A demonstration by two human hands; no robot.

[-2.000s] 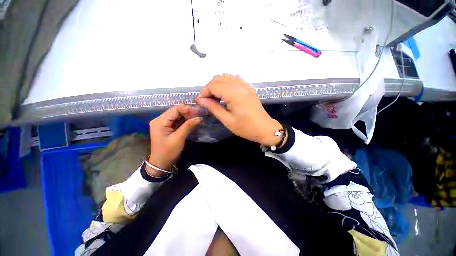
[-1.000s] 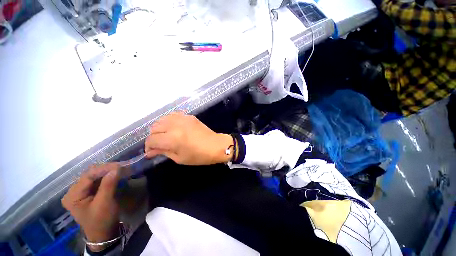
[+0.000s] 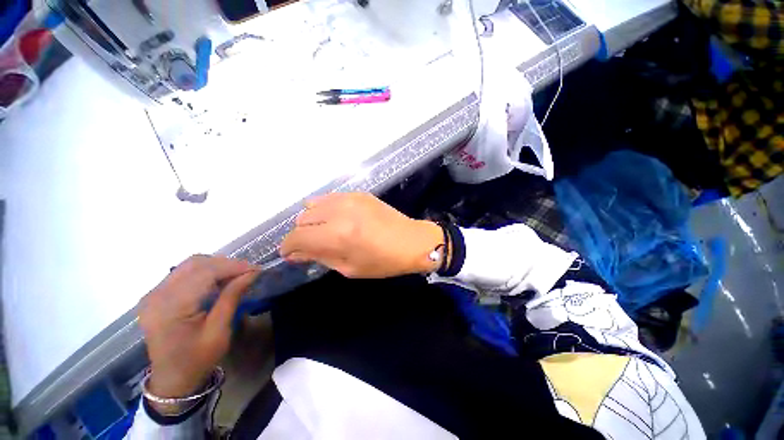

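Observation:
A pale, thin strip or thread [image 3: 272,265] shows between my two hands, just in front of the table's front edge. My left hand [image 3: 191,318] pinches its left end between thumb and forefinger. My right hand [image 3: 354,236] has its fingertips curled down on the right end. The strip is small and slightly blurred, so its exact kind cannot be told. My right palm and finger undersides are hidden.
A ruler strip [image 3: 413,153] runs along the white table's front edge. The sewing machine [image 3: 172,51] stands at the upper left, a dark lever end [image 3: 192,196] nearer. Pens [image 3: 354,95], a white plastic bag [image 3: 494,146] and a blue plastic bag [image 3: 632,228] lie right. A person in yellow checks [image 3: 744,94] shows upper right.
The view first swung to the right, then shifted slightly. My hands have moved from close together to a little apart, and the pale strip now shows between them.

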